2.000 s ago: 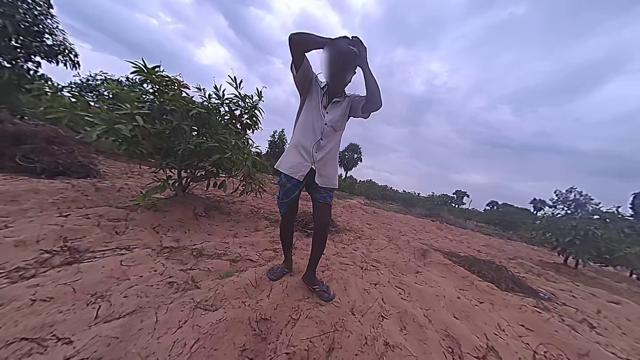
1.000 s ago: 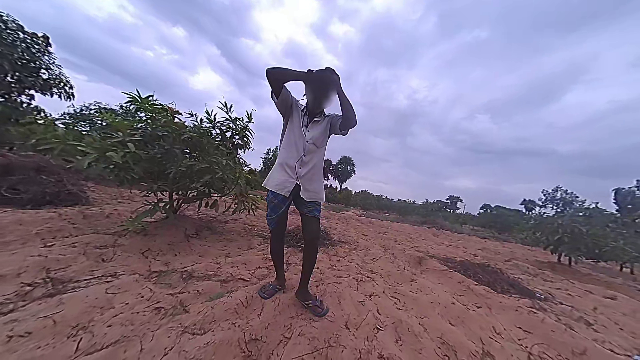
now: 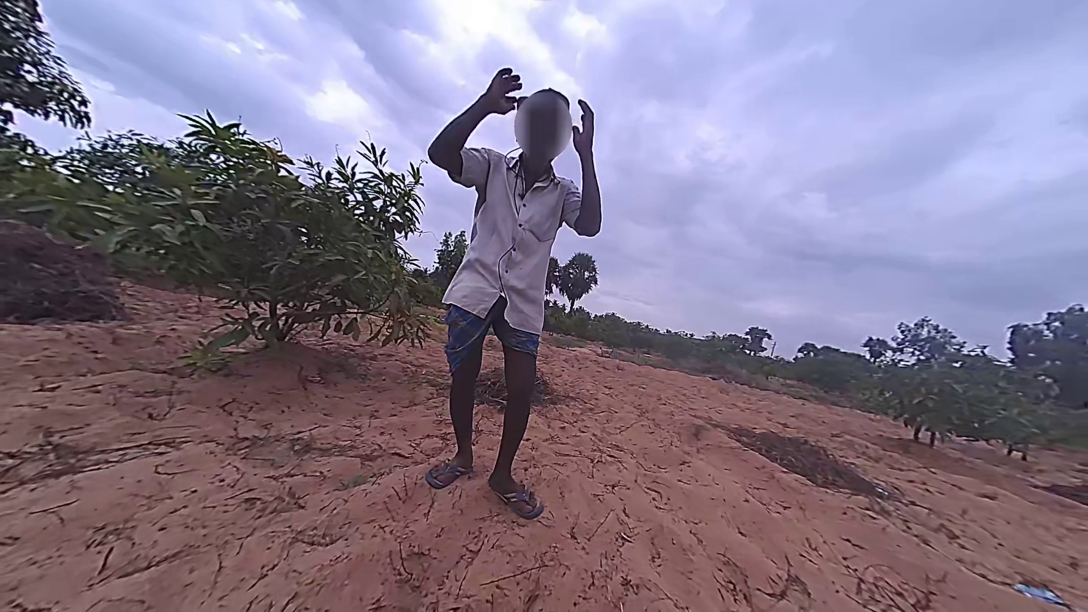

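Note:
Neither my left hand nor my right hand is in view. Another person [image 3: 518, 246] stands a short way in front of me on reddish sandy soil [image 3: 629, 510], in a light short-sleeved shirt, blue patterned shorts and flip-flops [image 3: 520, 501]. Both of that person's hands are raised beside the head, apart from it, with bent fingers; no object shows clearly in them. A thin dark cable [image 3: 503, 263] hangs down the front of the shirt.
A leafy bush [image 3: 272, 238] grows at the left, with a heap of dry brush [image 3: 55, 276] farther left. Dry twigs [image 3: 799, 459] lie on the ground at the right. A small pale-blue scrap [image 3: 1040, 593] lies at the lower right. Trees [image 3: 943, 382] line the background.
The other person's hands were on the head in both earlier frames; now they are held away at either side of it.

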